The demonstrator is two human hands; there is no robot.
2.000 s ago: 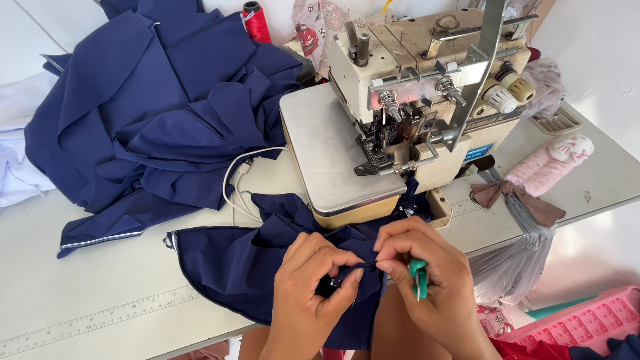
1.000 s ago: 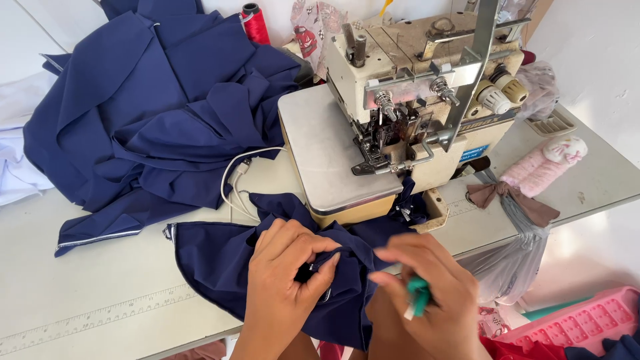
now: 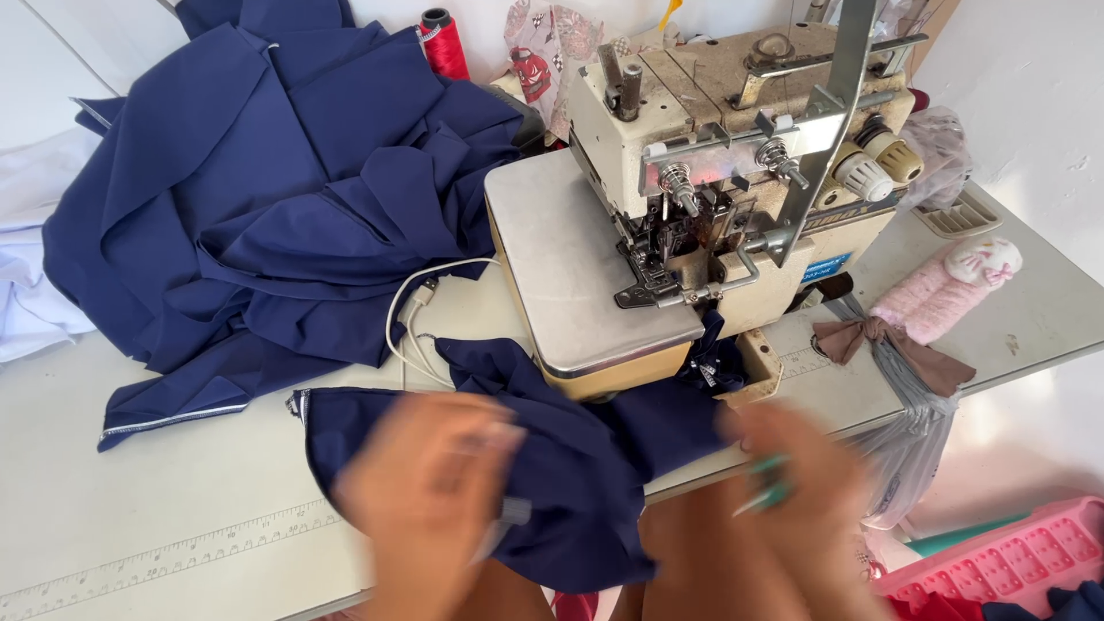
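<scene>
My left hand (image 3: 431, 492), blurred, has its fingers closed at the left part of a navy fabric piece (image 3: 561, 457) that drapes over the table's front edge; whether it grips the cloth is unclear. A small pale tag lies by this hand. My right hand (image 3: 793, 483), also blurred, holds a small green-handled tool (image 3: 768, 483) whose pale tip points down and left. It is beside the right end of the navy cloth. Behind both hands stands an overlock sewing machine (image 3: 724, 155) with a metal plate, and some navy cloth is bunched beneath its front.
A large heap of navy fabric (image 3: 259, 190) lies at the left, with white cloth (image 3: 34, 250) beyond. A white cable (image 3: 392, 319) curls by the machine. A red thread cone (image 3: 444, 47) stands behind. At right are a pink plush item (image 3: 940, 297), a hanging grey bag and a pink tray (image 3: 1009, 561).
My hands, together at the cloth two seconds ago, have moved apart. The left is now farther left on the cloth, the right farther right. A pale tag now shows on the navy piece.
</scene>
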